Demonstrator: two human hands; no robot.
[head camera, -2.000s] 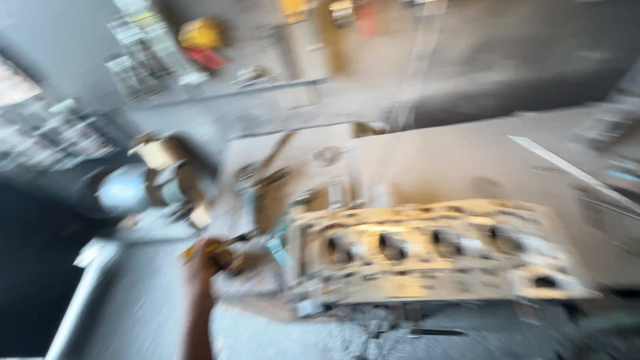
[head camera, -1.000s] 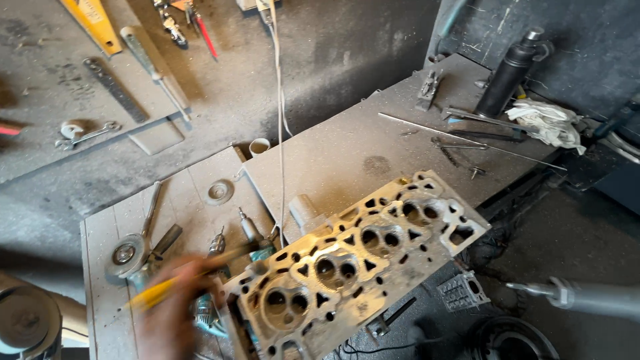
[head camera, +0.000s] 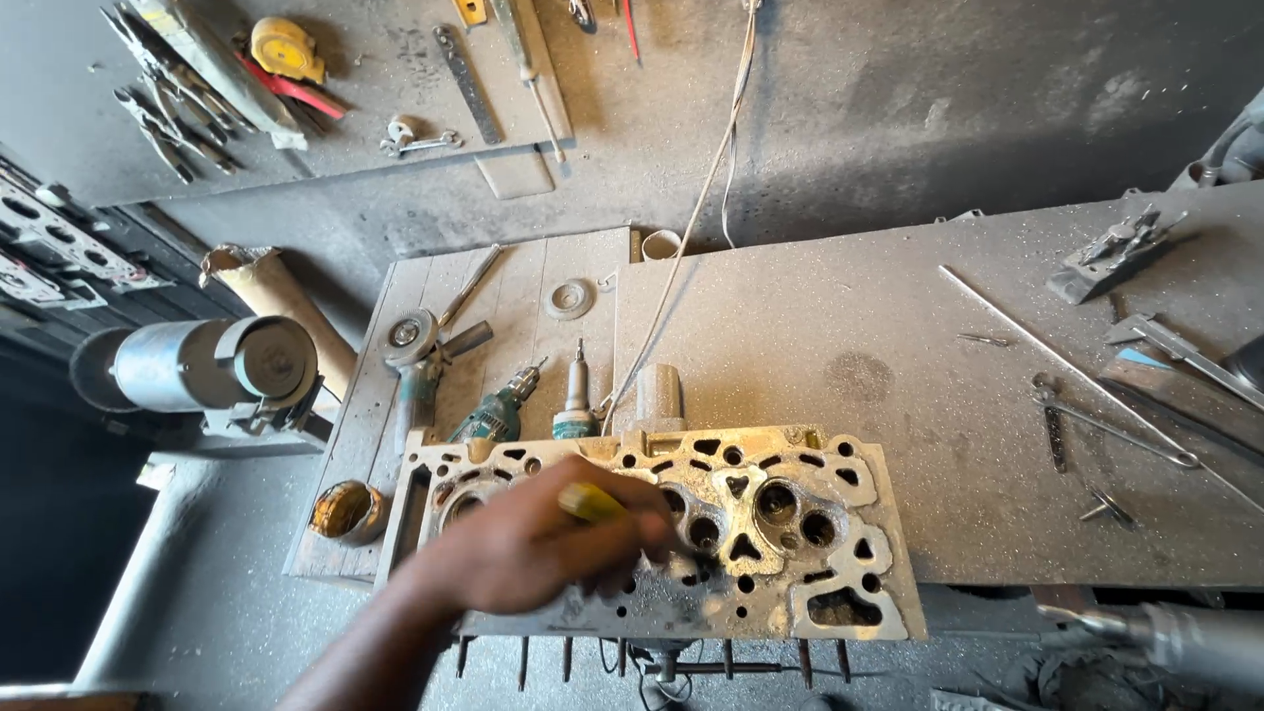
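Note:
My left hand (head camera: 553, 538) reaches in from the lower left, its fingers closed around a yellow-handled tool (head camera: 592, 502). Only part of the handle shows. The tool's working end is blurred and mostly hidden beneath my fingers, close to the face of an aluminium cylinder head (head camera: 770, 602). This head lies with its combustion chambers and valve ports upward; my hand covers part of its left half. Grey dust or grit lies on its lower middle surface. My right hand is out of view.
Behind the head lie an angle grinder (head camera: 417, 370), a teal drill (head camera: 499, 407) and a teal die grinder (head camera: 576, 400). A bench grinder (head camera: 207, 360) stands left, near an open tin (head camera: 348, 513). A long thin rod (head camera: 1066, 360) and a caliper (head camera: 1185, 351) lie right.
My left hand, with the yellow-handled tool, has moved from the left end of the cylinder head to over its middle. The view has turned noticeably.

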